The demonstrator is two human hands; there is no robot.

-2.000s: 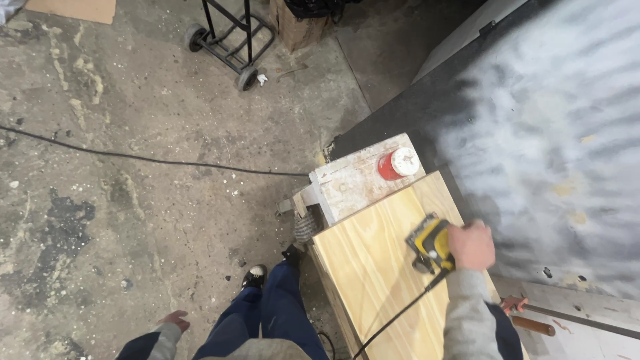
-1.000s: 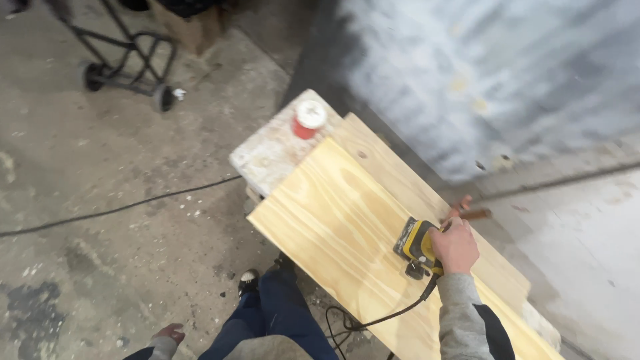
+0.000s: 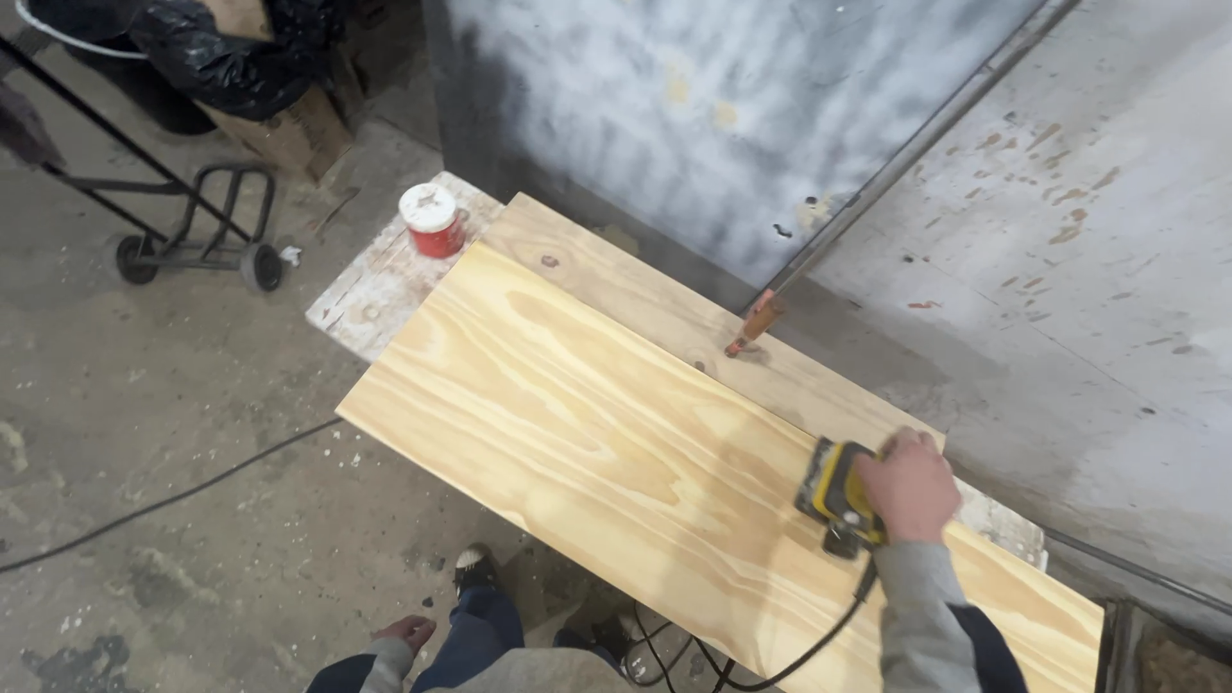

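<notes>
My right hand (image 3: 910, 486) grips a yellow and black electric sander (image 3: 839, 496), which rests on a light pine board (image 3: 597, 433) near its far long edge. A black cord runs from the sander over the board's near edge. Behind this board lies a second, duller wooden board (image 3: 616, 279), and a clamp with a wooden handle (image 3: 760, 318) stands at its far edge. My left hand (image 3: 409, 630) hangs low beside my leg, away from the board; its fingers look partly curled, and nothing can be made out in it.
A red tub with a white lid (image 3: 432, 221) stands on the paint-marked bench end (image 3: 361, 298). A hand truck (image 3: 202, 221), black plastic bags (image 3: 241, 58) and a bucket are at the upper left. A cable (image 3: 192, 500) crosses the concrete floor. A stained wall borders the bench's far side.
The view has swung right along the bench. My right hand has moved with the sander along the pine board, farther from the tub end. My left hand still hangs low.
</notes>
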